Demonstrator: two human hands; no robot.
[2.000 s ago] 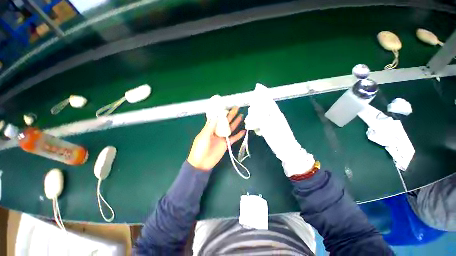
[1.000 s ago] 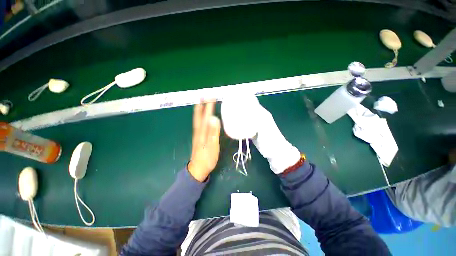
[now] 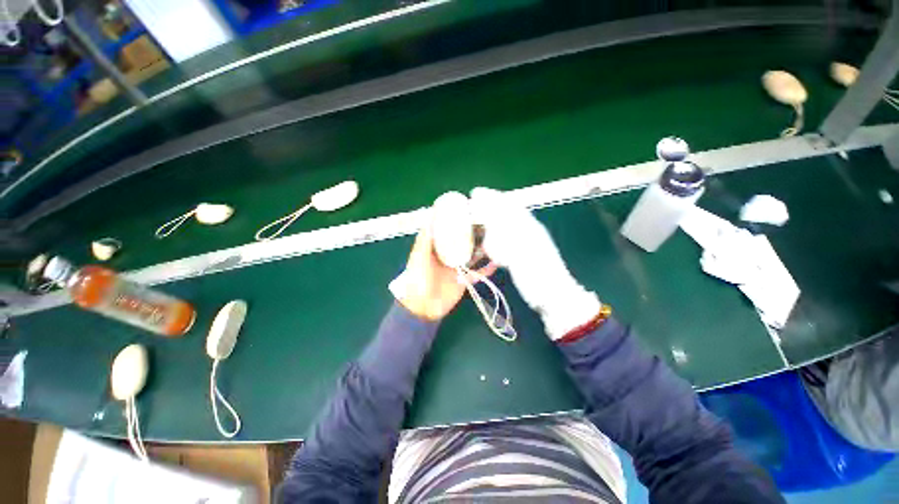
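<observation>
My left hand (image 3: 430, 281), bare, holds a cream-white device housing (image 3: 452, 230) upright near the rail. My right hand (image 3: 532, 266), in a white glove, has its fingers against the right side of the housing. The gloved fingertips are partly hidden, and I cannot tell whether they also hold a cloth or a second unit. Thin off-white cord loops (image 3: 501, 313) hang below the hands. Two more units with cords lie on the bench at left, one oval (image 3: 129, 372) and one long (image 3: 227, 330).
The orange drink bottle (image 3: 133, 300) lies at left. The solvent bottle (image 3: 661, 207), crumpled wipe (image 3: 765, 211) and white cloth (image 3: 754, 271) are at right. Several units, including one long one (image 3: 335, 196), sit on the conveyor beyond the metal rail (image 3: 370, 232). A person's grey sleeve (image 3: 865, 394) shows lower right.
The hands have come together around the housing; one second ago the left hand was apart from the glove. The small white square at the bench's front edge no longer shows. The view has shifted.
</observation>
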